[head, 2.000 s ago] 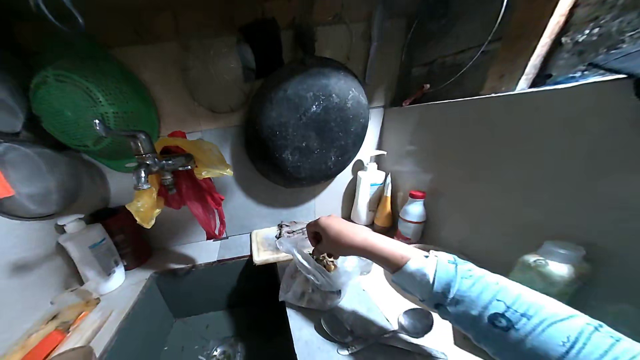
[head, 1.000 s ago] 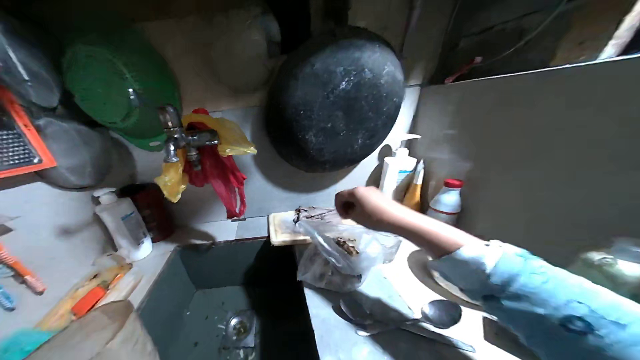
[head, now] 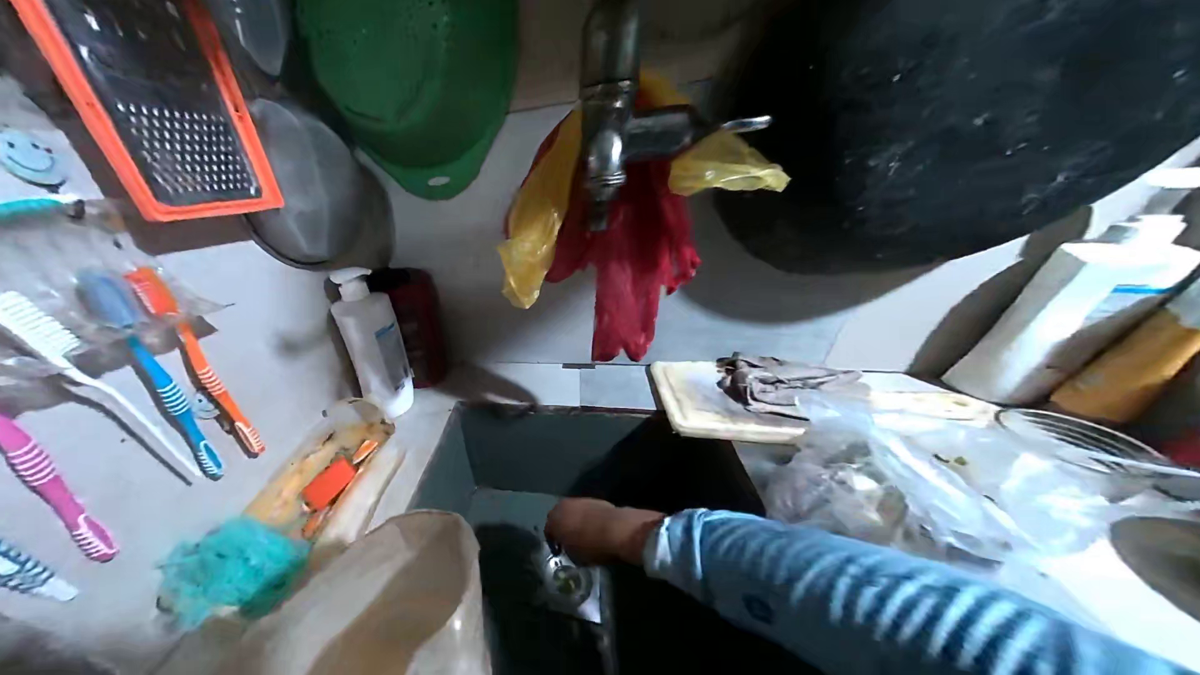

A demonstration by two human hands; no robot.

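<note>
My right hand [head: 600,532], in a light blue sleeve, reaches into the dark sink basin [head: 511,459]. Its fingers are curled, and whether they hold anything is hidden. Just below the fingertips lies a shiny round metal piece, perhaps the drain fitting [head: 570,581]. Right of the sink, a clear plastic bag [head: 900,478] rests on the counter beside a cutting board [head: 689,398] with a crumpled dark cloth or wrapper [head: 773,380] on it. My left hand is not in view.
A metal faucet [head: 607,141] with red and yellow plastic bags hangs over the sink. A large black pan [head: 966,122] is at the upper right. Pump bottles stand at both sides. Toothbrushes [head: 173,389] and a grater [head: 183,141] hang at left, above a teal scrubber [head: 234,567].
My right hand has moved from above the plastic bag on the counter down into the sink. The view has swung left and closer.
</note>
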